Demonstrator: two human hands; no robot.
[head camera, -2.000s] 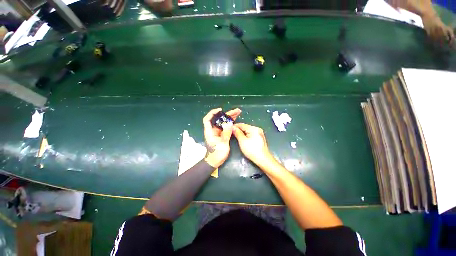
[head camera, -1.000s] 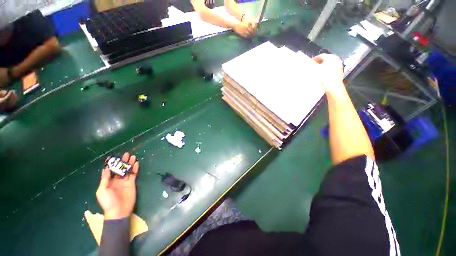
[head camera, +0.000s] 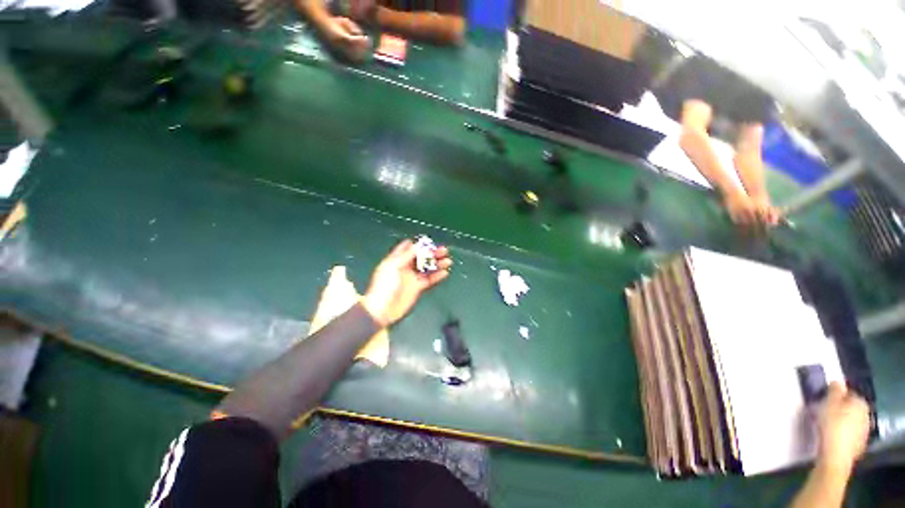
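My left hand (head camera: 395, 286), with a grey sleeve on the forearm, holds a small white-faced unit (head camera: 426, 254) on its fingers, palm up, above the green belt. My right hand (head camera: 843, 422) is at the far right, over the white top of a thick stack of sheets (head camera: 759, 367). Its fingertips are at a small dark flat piece (head camera: 813, 382); the piece is blurred and its kind cannot be told. A black unit with a cord (head camera: 455, 343) lies on the belt right of my left forearm.
A torn cream paper (head camera: 335, 301) lies by my left forearm. A crumpled white scrap (head camera: 512, 288) lies right of my left hand. Several dark units, one with yellow (head camera: 531, 198), lie farther across. Opposite are black trays (head camera: 561, 74) and people's arms (head camera: 714, 164).
The view has swung back left. My right hand has moved from the stack's far edge to its near right side, where a small dark piece now shows. My left hand still holds the unit.
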